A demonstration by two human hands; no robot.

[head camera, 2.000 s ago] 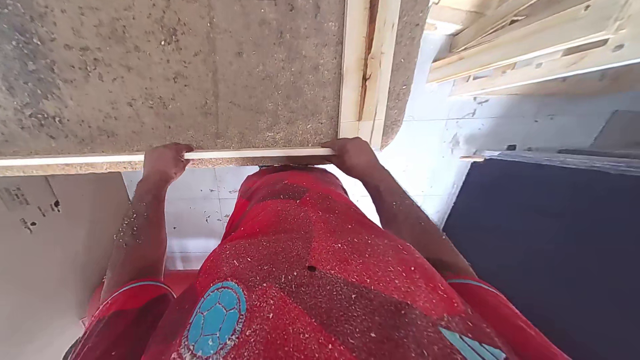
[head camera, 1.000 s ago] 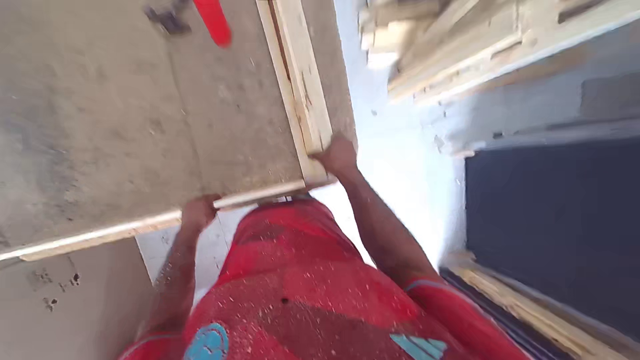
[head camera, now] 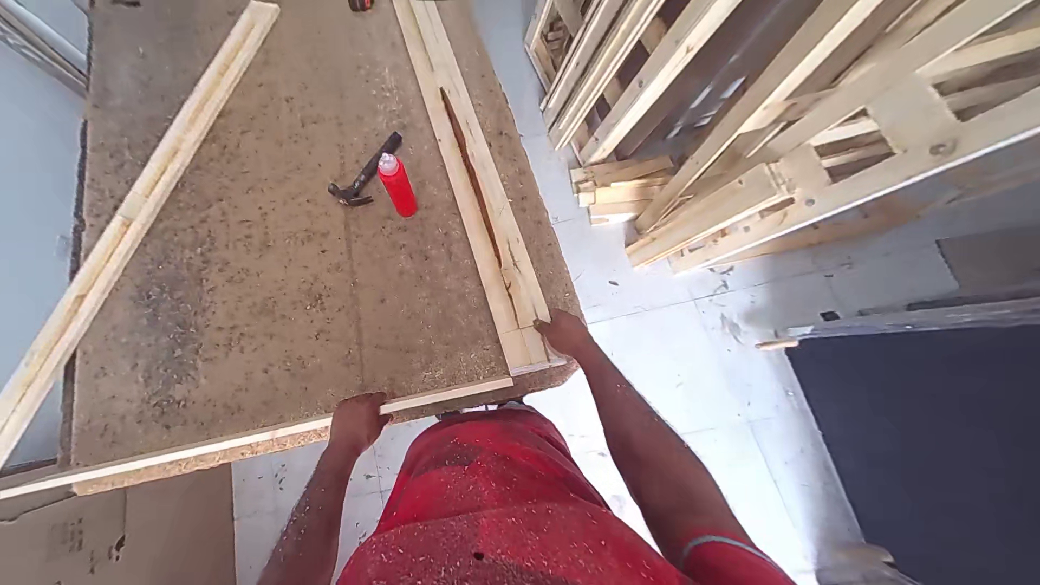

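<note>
My left hand (head camera: 357, 421) grips a thin wooden strip (head camera: 244, 439) that runs along the near edge of a particleboard worktop (head camera: 268, 325). My right hand (head camera: 565, 333) rests on the near end of a long wooden board (head camera: 481, 183) with a dark split in it, its thumb on the board's outer edge. The strip's right end lies close to that board's near end. Further up the worktop are a claw hammer (head camera: 367, 171) and, beside it, a red bottle (head camera: 397, 187) with a pale tip. The fingers under the edge are hidden.
Another long wooden piece (head camera: 134, 219) lies slanted across the worktop's left side. Wooden frames and slats (head camera: 731, 122) are stacked at the upper right. A dark panel (head camera: 934, 439) stands or lies at the right. Cardboard (head camera: 179, 520) is below the left edge.
The view has shifted to take in more of the worktop, with the hammer and bottle. My right hand has moved from the near corner onto the split board's side; my left hand stays at the strip.
</note>
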